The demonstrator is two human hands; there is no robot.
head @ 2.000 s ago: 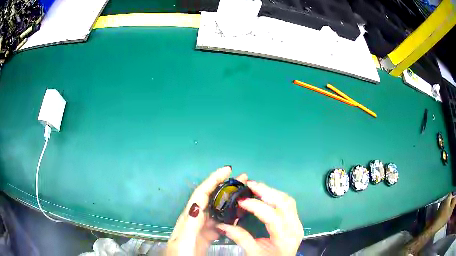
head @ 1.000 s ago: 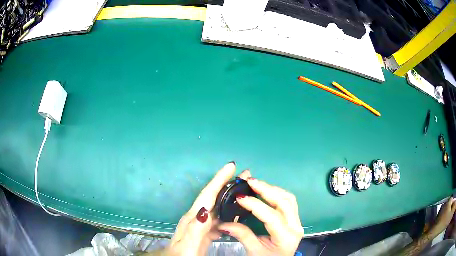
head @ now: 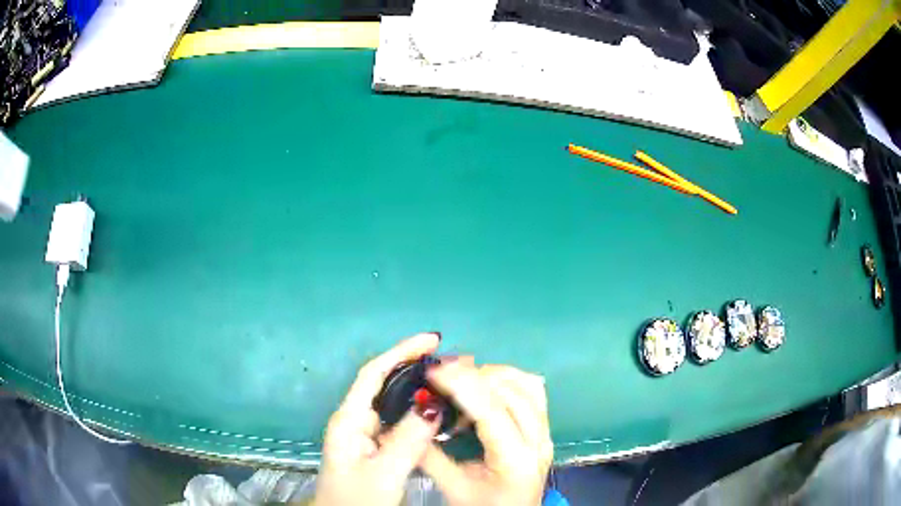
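A round black watch body (head: 399, 393) is held between both hands near the front edge of the mat. Its face looks plain dark, and the fingers hide much of it. My left hand (head: 368, 427) grips its left side, with the thumb over it. My right hand (head: 499, 420) is at its right side, slightly blurred, with fingers on the rim. Several inner modules stand in a row at the right, the nearest (head: 662, 346) with silver and white components on its face.
Two crossed orange sticks (head: 652, 174) lie behind the modules. A white adapter (head: 70, 235) with a cord lies left. A white board (head: 563, 79) spans the back. Tweezers (head: 836, 221) and small cases (head: 878, 292) lie far right. Another person's sleeve (head: 840, 464) shows lower right.
The amber inside seen earlier no longer shows; the watch body now looks plain dark. My left thumb has moved over it. A white block has appeared at the left edge, and the view has shifted slightly.
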